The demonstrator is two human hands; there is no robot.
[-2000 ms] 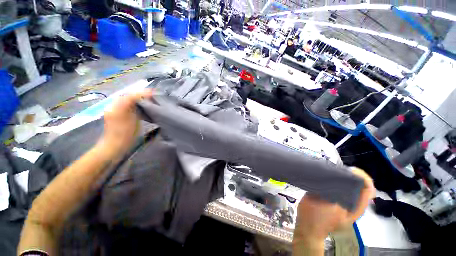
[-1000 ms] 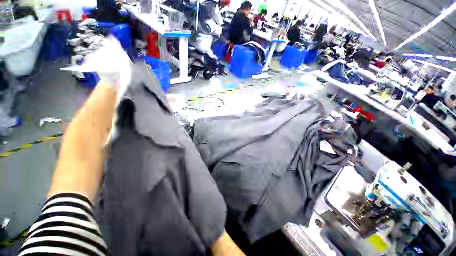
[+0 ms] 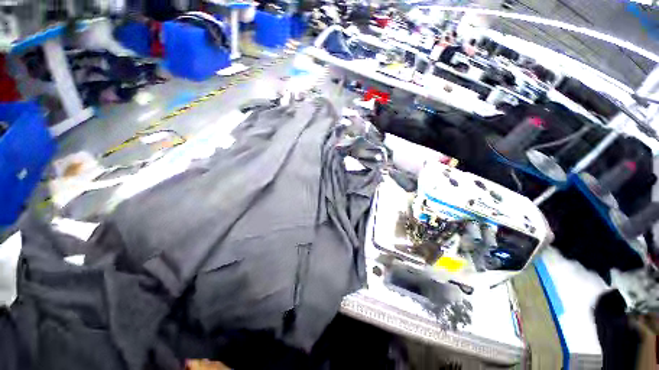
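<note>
Dark grey garment panels [image 3: 246,209] lie in a large, creased heap left of the overlock machine [image 3: 484,209]. More grey cloth [image 3: 79,303] with white paper tickets [image 3: 74,229] lies at the lower left. The machine's needle area [image 3: 426,235] shows at the left front of its head, with no cloth visible under it. A small patch of skin [image 3: 206,365] shows at the bottom edge, cut off and blurred; I cannot tell which of my hands it is or what it holds. No other hand of mine can be made out clearly.
Thread cones [image 3: 522,136] stand on a blue-barred stand behind the machine. A ruled strip [image 3: 426,334] runs along the table's front edge. Blue bins [image 3: 191,50] stand on the floor at upper left. Black cloth [image 3: 614,329] and a blurred brownish shape are at the right edge.
The view has swung back right, bringing the machine nearer the middle. My striped left sleeve, forearm and the raised grey cloth have gone from sight at the left.
</note>
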